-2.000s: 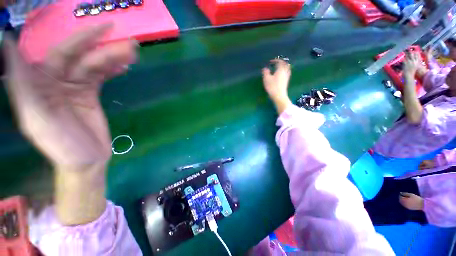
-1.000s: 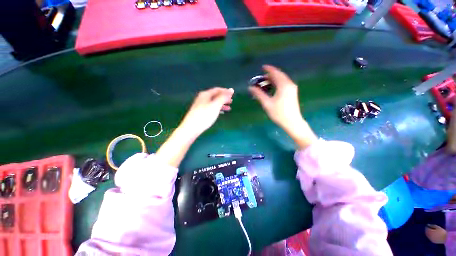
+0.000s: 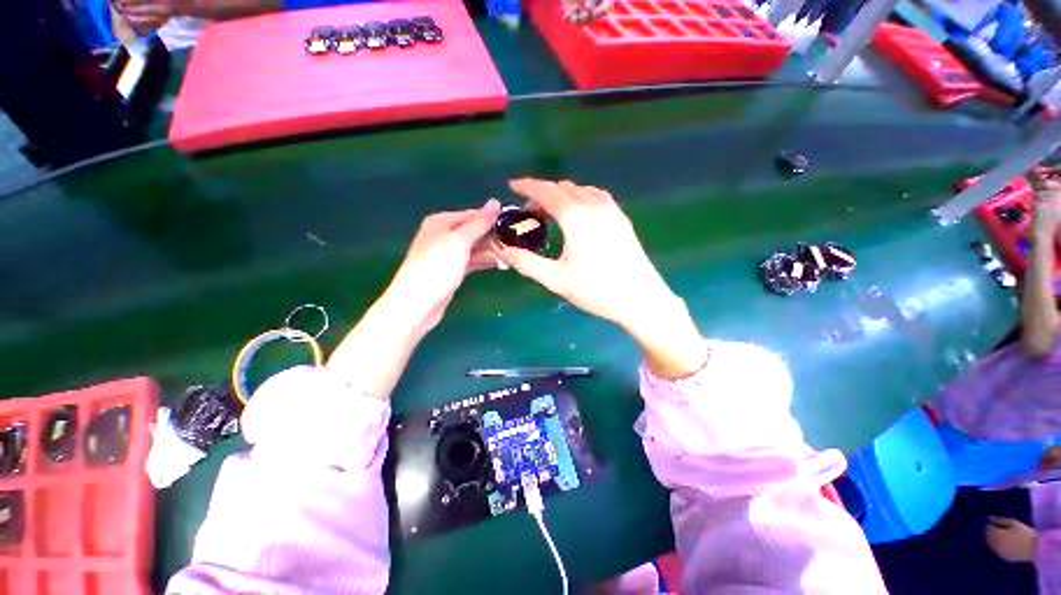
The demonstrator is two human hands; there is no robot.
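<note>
A round black watch unit (image 3: 522,229) with a pale gold patch is held between my two bare hands above the green bench. My right hand (image 3: 588,250) grips its right side between thumb and fingers. My left hand (image 3: 448,253) has its fingertips at its left edge. Nearer me lies the black test fixture (image 3: 421,502) with a dark round recess and a blue circuit board (image 3: 520,452). A white USB cable (image 3: 547,535) runs from the board towards me. The fixture's recess holds no watch.
A slim dark tool (image 3: 529,372) lies behind the fixture. A tape roll (image 3: 242,370), thin ring (image 3: 307,314), black bundle (image 3: 206,416) and red tray (image 3: 142,488) are left. Loose watch units (image 3: 809,267) lie right. Across are a red pad (image 3: 337,87) and tray (image 3: 663,52). A person works far right.
My right hand has brought the watch unit left and closer to me. My left hand has moved slightly left and now meets the unit. The view has shifted slightly.
</note>
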